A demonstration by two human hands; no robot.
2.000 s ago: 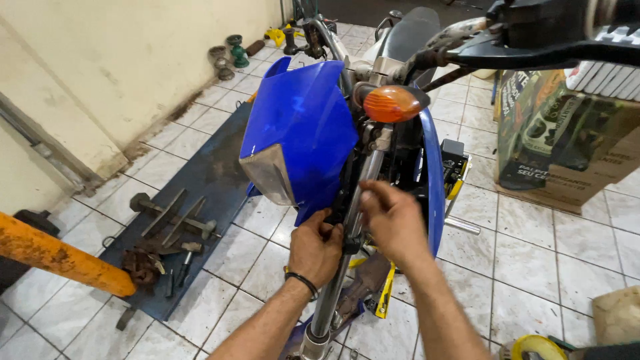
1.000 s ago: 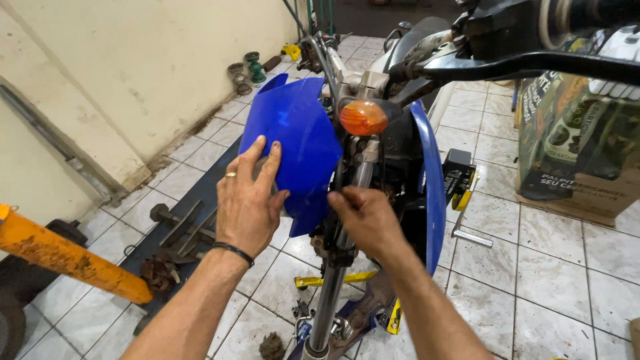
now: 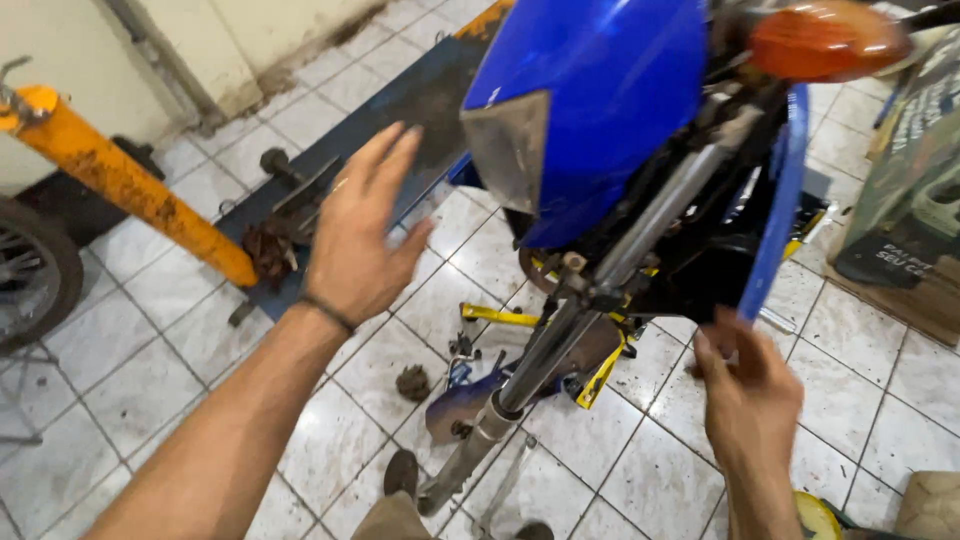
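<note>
A motorcycle's blue headlight fairing (image 3: 622,97) fills the upper middle, with a dull headlight lens (image 3: 510,146) on its left side. An orange turn signal (image 3: 829,41) sits at its upper right. Below runs a bare metal fork tube (image 3: 652,217), ending in a lower fork leg (image 3: 472,450) with no wheel on it. My left hand (image 3: 367,225) is raised left of the fairing, fingers apart, touching nothing. My right hand (image 3: 750,382) is by the lower end of a blue side panel (image 3: 776,210), fingers bent; whether it touches the panel or holds anything is unclear.
An orange metal post (image 3: 135,180) slants on the left beside a wheel (image 3: 34,274). Metal parts and a dark rag (image 3: 268,251) lie on a dark lift platform (image 3: 420,112). A purple-blue fender (image 3: 465,409) lies beneath the fork near a yellow stand (image 3: 600,375). A cardboard box (image 3: 900,292) stands right.
My left hand has come off the fairing, where it rested a second ago, and is now to its left. My right hand has left the fork area and moved down and right. The view has tilted down.
</note>
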